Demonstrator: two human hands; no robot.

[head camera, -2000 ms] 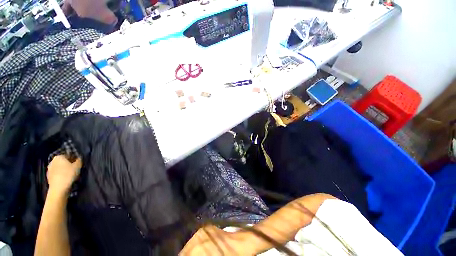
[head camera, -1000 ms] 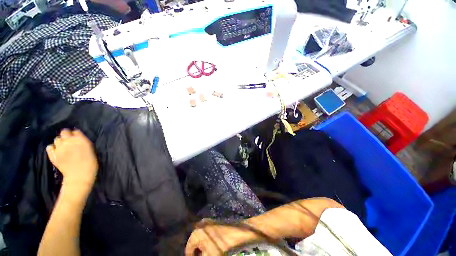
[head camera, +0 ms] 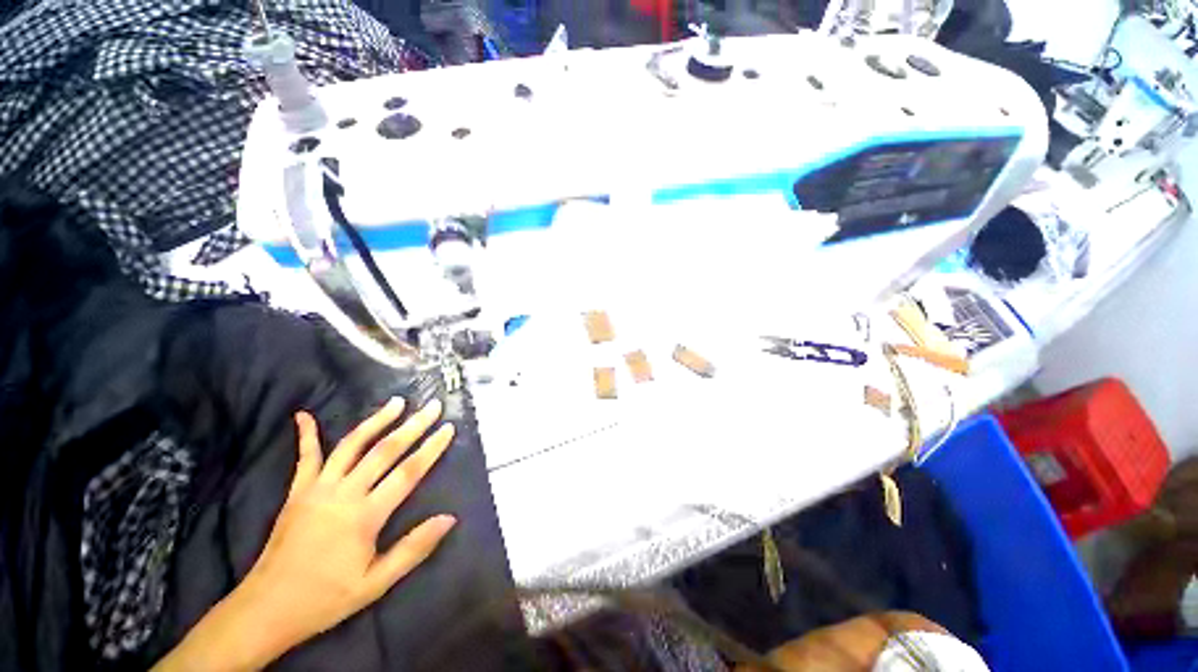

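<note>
Black padded fabric (head camera: 434, 591) lies over the left of the table, with its edge at the presser foot and needle (head camera: 447, 368). A checked patch (head camera: 135, 545) shows among its folds. My left hand (head camera: 335, 525) lies flat, palm down, on the black fabric, fingers spread, fingertips just in front of the presser foot. It grips nothing. Of my right arm only a forearm part and white sleeve show at the bottom edge; the hand is out of the picture.
The white sewing machine (head camera: 657, 131) spans the middle. Checked fabric (head camera: 92, 105) is piled behind it at left. Brown pieces (head camera: 639, 365) and thread snips (head camera: 821, 352) lie on the bed. Cords hang off the front edge. A blue bin (head camera: 1038, 551) and red stool (head camera: 1090, 453) stand at lower right.
My left hand has moved up and right from the fabric's left part to the presser foot, with fingers now spread. My right hand has left the picture. The view is closer to the machine.
</note>
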